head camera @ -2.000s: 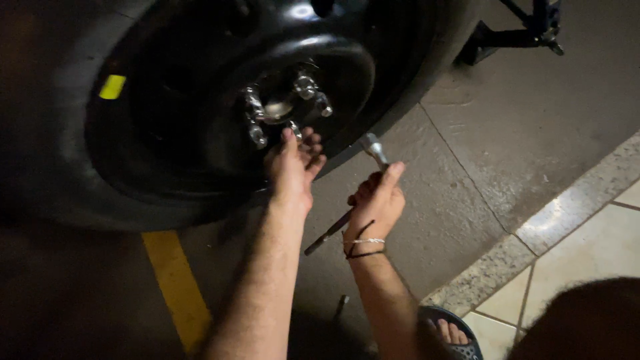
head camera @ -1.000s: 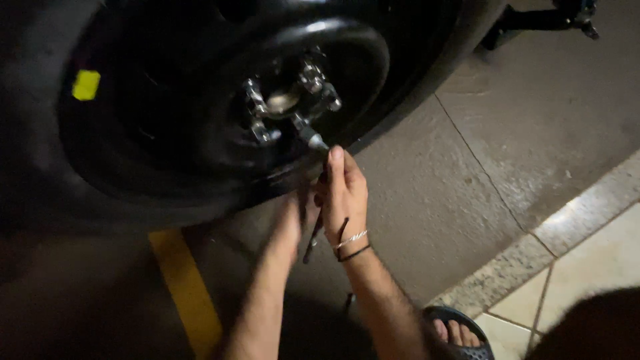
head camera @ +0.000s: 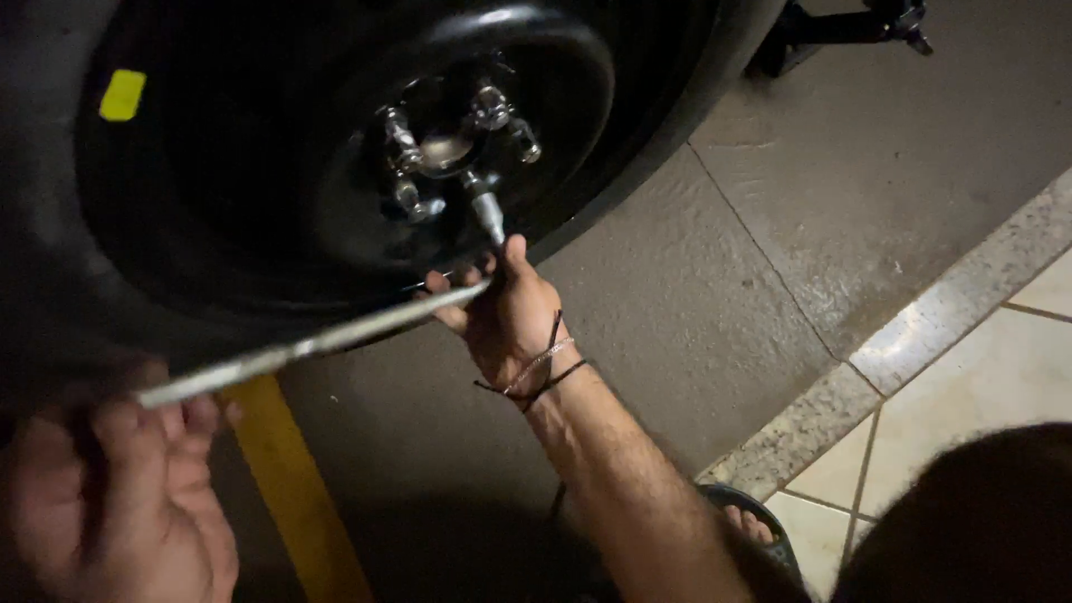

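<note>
A black steel car wheel [head camera: 360, 243] with its tire fills the upper left, and several shiny lug nuts [head camera: 490, 107] surround its centre hub [head camera: 445, 153]. The socket end of a metal lug wrench [head camera: 484, 209] meets the lowest lug position. My right hand [head camera: 511, 318], with bracelets at the wrist, grips the wrench just behind the socket. The wrench's long handle runs down and left to my left hand [head camera: 134, 494], which is blurred; its fingers are at the handle's end, and how firmly they hold it is unclear.
A yellow painted stripe [head camera: 293, 494] crosses the dark floor below the tire. A black metal support, perhaps a jack [head camera: 846, 29], stands at the top right. A stone border [head camera: 913, 335] and pale tiles lie on the right. A sandaled foot [head camera: 754, 528] is near the bottom.
My left hand has moved away from the wheel's centre to the handle's far end at lower left. The socket, held off the wheel two seconds ago, is now at the lowest lug position.
</note>
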